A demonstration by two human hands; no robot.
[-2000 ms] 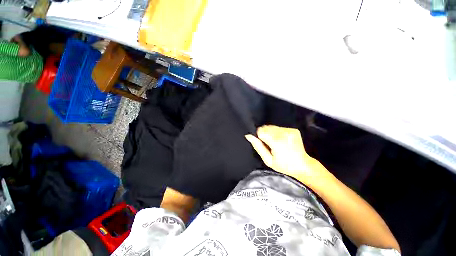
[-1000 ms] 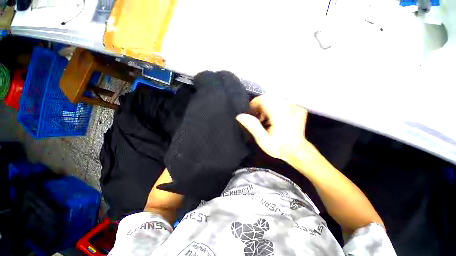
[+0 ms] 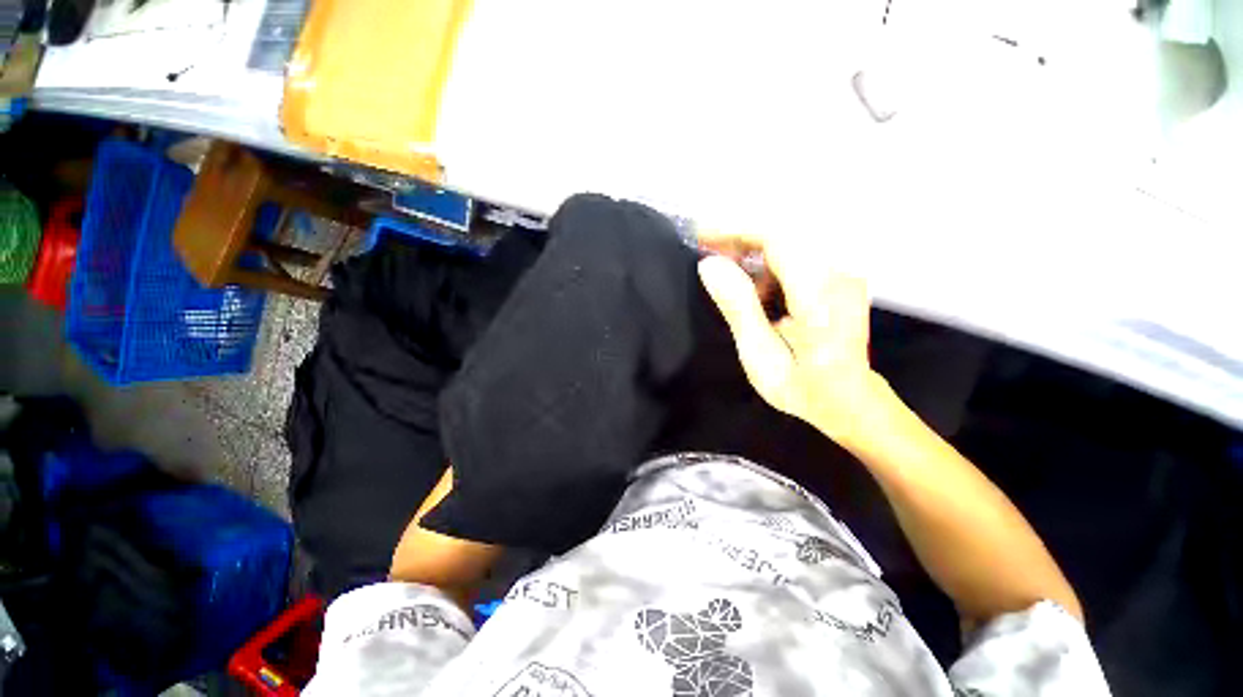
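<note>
A black garment piece (image 3: 566,368) is bunched over my lap, its top fold standing up against the front edge of the white table (image 3: 654,109). My left hand is hidden under the cloth; only the left forearm shows below it. My right hand (image 3: 804,327) is at the table edge beside the cloth, thumb and fingers curved with a dark gap between them. Whether the fingers pinch cloth cannot be told. More black cloth (image 3: 375,409) hangs in a heap to the left.
A yellow-brown tape patch (image 3: 375,82) covers the table's left part. A wooden stool (image 3: 218,218) and a blue crate (image 3: 164,272) stand at the left, with a red crate (image 3: 280,647) at lower left. Dark cloth lies under the table at right.
My right hand has risen from beside my lap to the table edge. The cloth's top fold now leans against the edge, and the view has shifted slightly to the right.
</note>
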